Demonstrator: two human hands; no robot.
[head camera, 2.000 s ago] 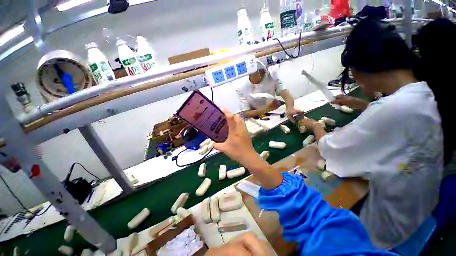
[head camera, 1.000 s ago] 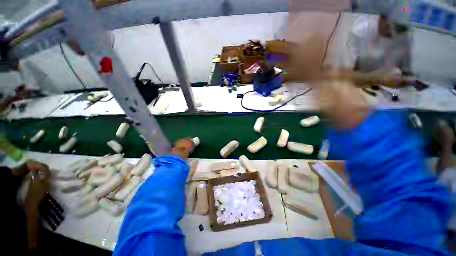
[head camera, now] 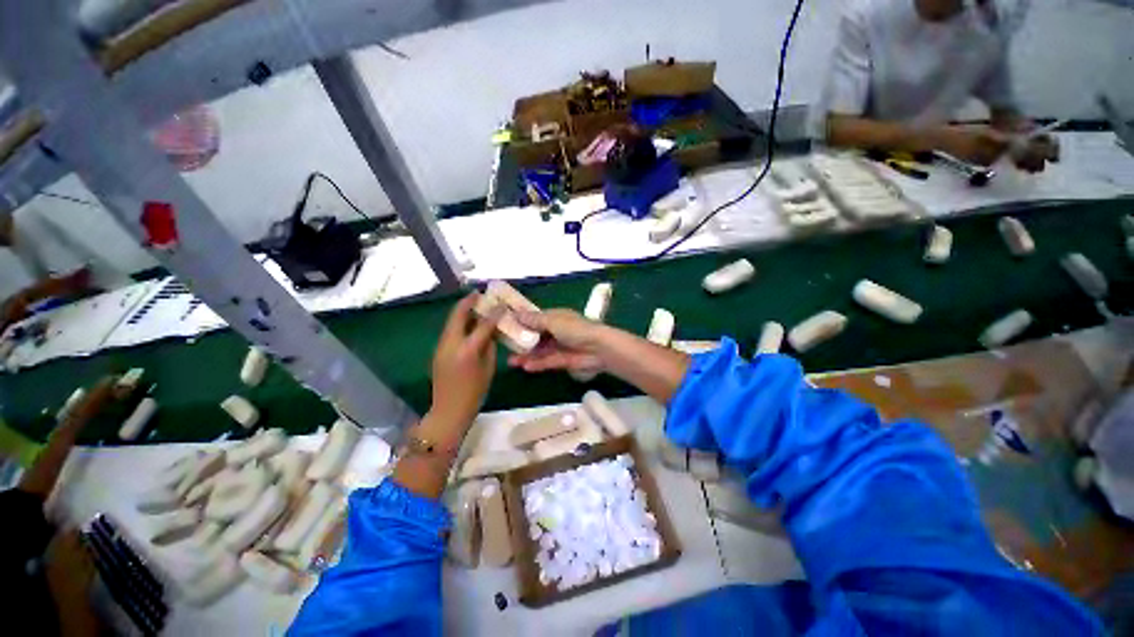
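A cream device body (head camera: pixel 512 319) is held up above the green conveyor belt's near edge. My right hand (head camera: pixel 566 345) grips its lower right end. My left hand (head camera: pixel 465 355) has its fingertips at the body's upper left end. Whether a small white part is between the fingers cannot be told. The open cardboard parts box (head camera: pixel 672 548), full of small white parts (head camera: pixel 591 516), stands on the white bench just in front of me. Several more housings (head camera: pixel 494 523) lie around the box.
The green conveyor belt (head camera: pixel 410 326) carries spaced bodies. A pile of housings (head camera: pixel 243 504) lies at left, near another worker's hands and a black rack (head camera: pixel 122 572). A grey post (head camera: pixel 249 292) slants across the left. A brown board (head camera: pixel 995 423) is at right. A blue tool (head camera: pixel 640 184) stands across the belt.
My right hand has come down from the raised phone, which no longer shows. My left hand has lifted from the belt. Both hands now meet at a body. The view has turned from the right.
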